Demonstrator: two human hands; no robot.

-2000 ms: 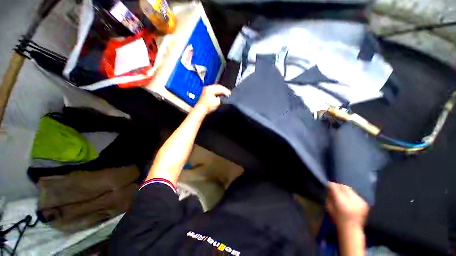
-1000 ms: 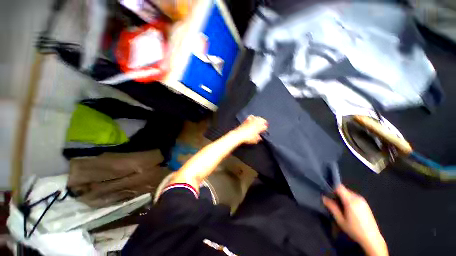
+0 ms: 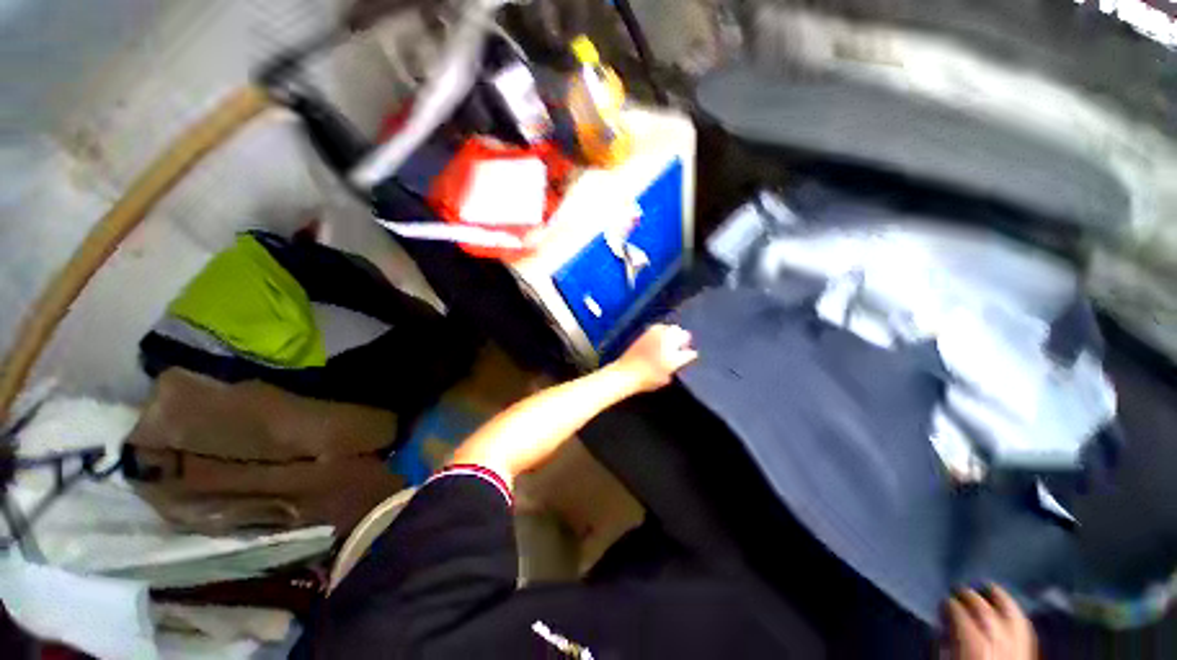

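A dark grey garment panel [image 3: 826,438] is spread between my hands over the near edge of the black ironing table [image 3: 1149,438]. My left hand [image 3: 658,355] is closed on its upper left corner, beside the blue-drawer cabinet. My right hand [image 3: 989,627] is at its lower right end, cut off by the bottom edge of the picture and blurred; its fingers are on the cloth. Grey-and-white pieces [image 3: 1007,348] lie crumpled beyond the panel. Only a small part of the iron's pale rim [image 3: 1056,500] shows at the panel's right side; the rest is hidden.
The cabinet [image 3: 626,252] holds a yellow bottle [image 3: 596,103] and a red bag [image 3: 497,187]. A grey sleeve board [image 3: 916,142] lies above the far edge. Brown cloth [image 3: 258,432] and green cloth [image 3: 252,303] are at left, near a round bin [image 3: 368,535].
The panel, folded and hanging between my hands a second ago, is now spread wider. My right hand has moved lower, towards the picture's bottom edge. The iron is now mostly covered. The view has shifted.
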